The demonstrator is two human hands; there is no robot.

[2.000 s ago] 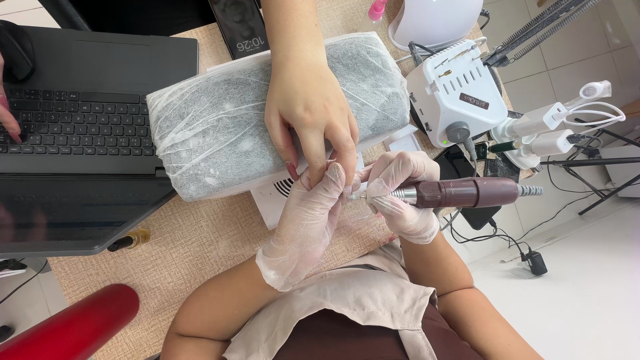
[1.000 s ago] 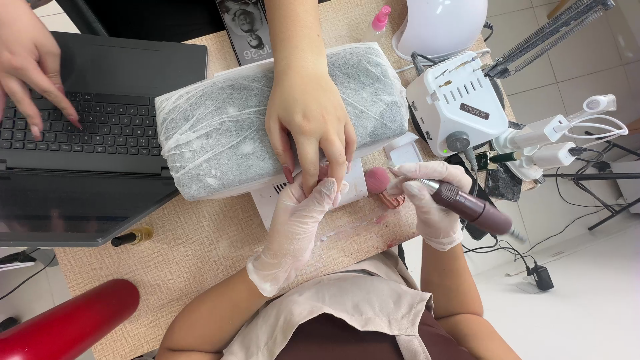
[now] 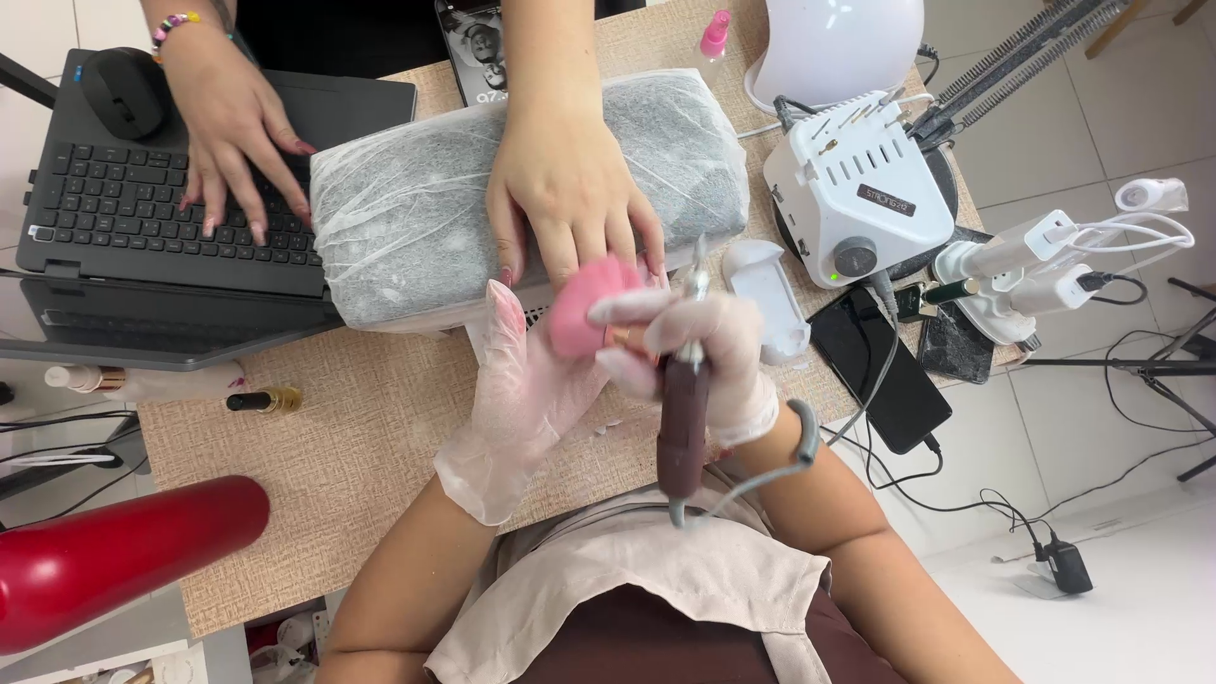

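Observation:
My right hand [image 3: 712, 351], in a clear glove, holds both a pink-bristled dust brush [image 3: 591, 306] and a dark brown electric nail drill handpiece [image 3: 684, 432]. The brush bristles are over the other person's fingertips and beside my left hand [image 3: 537, 380]. That gloved left hand is under the brush with its thumb pointing up; the bristles and my right hand hide some of its fingers, so its hold cannot be told. The other person's hand [image 3: 570, 180] lies palm down across a hand rest wrapped in white film [image 3: 408, 209].
A white drill control unit [image 3: 855, 190] and a black phone [image 3: 882, 370] are at the right. An open laptop [image 3: 123, 190] with the person's other hand [image 3: 233, 128] on it is at the left. A small bottle [image 3: 266, 400] and a red cylinder [image 3: 133, 560] stand nearer.
My right hand has moved left with brush and handpiece to the other person's fingertips. The brush was not visible two seconds ago. My left hand no longer visibly pinches the person's finger.

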